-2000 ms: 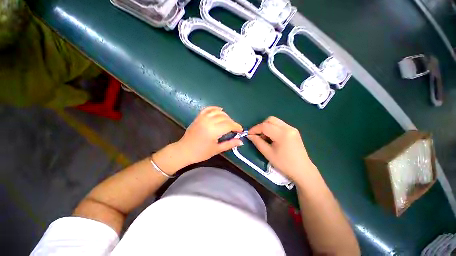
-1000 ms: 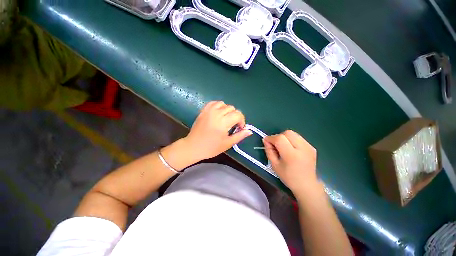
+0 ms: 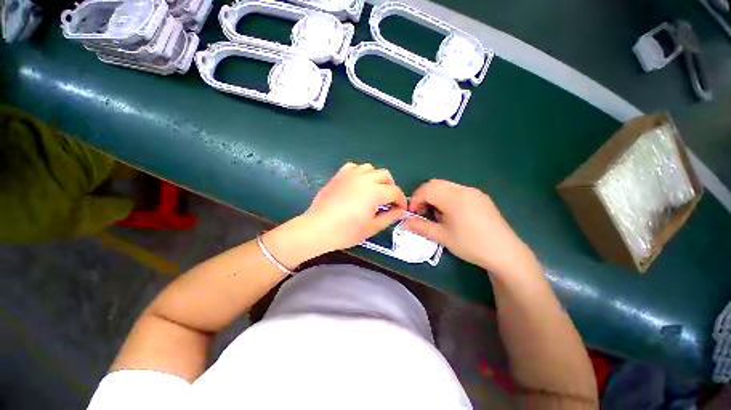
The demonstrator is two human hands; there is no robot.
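A white housing frame (image 3: pixel 417 245) lies at the bench's near edge, its round disc end to the right below my right hand. My left hand (image 3: pixel 357 204) grips the frame's rim, fingertips at its upper side and covering much of the loop. My right hand (image 3: pixel 457 220) has its fingertips pinched together at the same rim, just above the disc, almost touching my left fingertips. Whatever is between the right fingertips is hidden; a thin clear strip cannot be made out now.
More frames (image 3: pixel 409 96) lie in slanted rows ahead. Stacked frames (image 3: pixel 144 36) stand at upper left. An open cardboard box (image 3: pixel 609 192) of shiny clear pieces is at right. A pale line (image 3: pixel 545 68) crosses beyond, with line pieces (image 3: pixel 657 48) past it. A red stool (image 3: pixel 160 210) is at left.
The view has turned right-to-left across the bench, so laid-out frames appear further left. My right hand has moved from the frame's open slot to its rim, beside my left fingertips; the thin strip is hidden.
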